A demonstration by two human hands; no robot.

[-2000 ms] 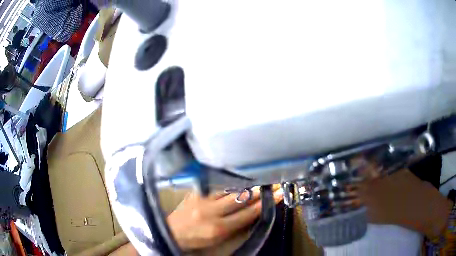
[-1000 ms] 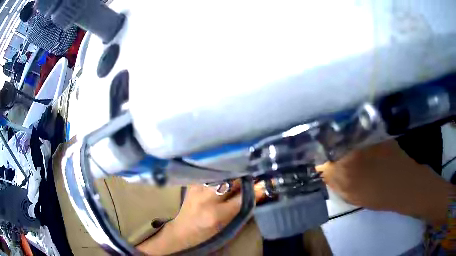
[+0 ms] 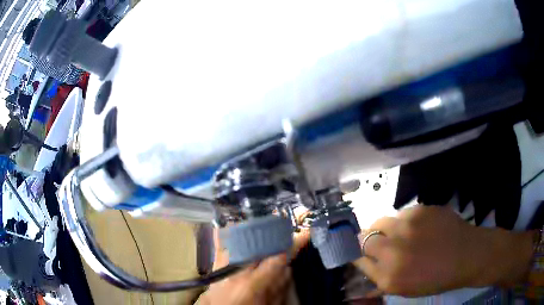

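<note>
A tan garment panel [image 3: 173, 244] lies under the sewing machine head [image 3: 286, 77], with a curved stitched line on it. A black fabric piece [image 3: 316, 280] lies at its edge between my hands. My left hand [image 3: 253, 286] is on the panel, partly hidden behind the tension dial [image 3: 259, 238] and cut by the lower edge. My right hand [image 3: 423, 253], with a ring, is right of the black piece, its fingers bent towards it. Both hands' fingertips are largely hidden or blurred, so their grip cannot be told. The needle area is hidden behind the dials.
Black cut pieces [image 3: 465, 179] with pointed ends hang beyond my right hand. A curved metal guard [image 3: 137, 285] arches over the panel at lower left. A ribbed screw post [image 3: 71, 47] stands on the head. White bins [image 3: 59, 131] and a person in checked clothing are at far left.
The view has shifted, so the machine head sits further left and the black pointed pieces show. My right hand has come closer to the black piece; my left hand is lower in view.
</note>
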